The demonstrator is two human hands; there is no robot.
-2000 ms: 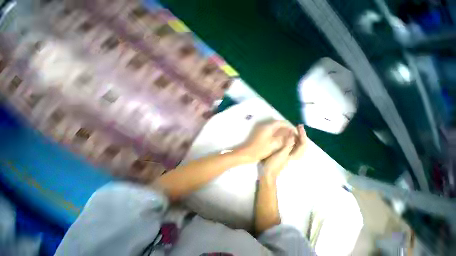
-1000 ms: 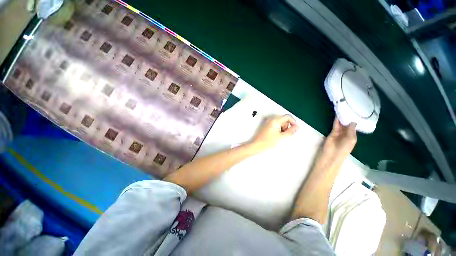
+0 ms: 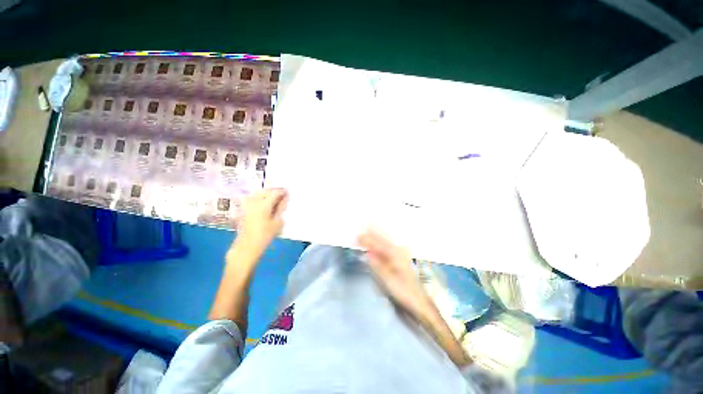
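Note:
My left hand [image 3: 262, 214] is at the near right corner of the patterned mat [image 3: 173, 123], fingers curled; no object shows in it. My right hand [image 3: 387, 258] is blurred at the near edge of the pale work sheet [image 3: 324, 154], with nothing visible in it. Between and beyond the hands, a washed-out white piece [image 3: 439, 173] seems to lie on the sheet. Only a few short dark marks show on it, and its outline is lost in glare. A stack of white polygonal plates [image 3: 590, 208] lies at the right end of the sheet.
The dark green belt [image 3: 432, 38] runs along the far side. A grey metal bar [image 3: 640, 81] crosses at the upper right. A white bundle [image 3: 63, 83] lies at the mat's far left corner. Brown cardboard [image 3: 674, 200] is at the right. Clear bags [image 3: 501, 338] hang below the bench.
The view has swung level over the bench. My right hand has let go of the white plate at the belt and come back to the near edge. My left hand has moved to the mat's corner.

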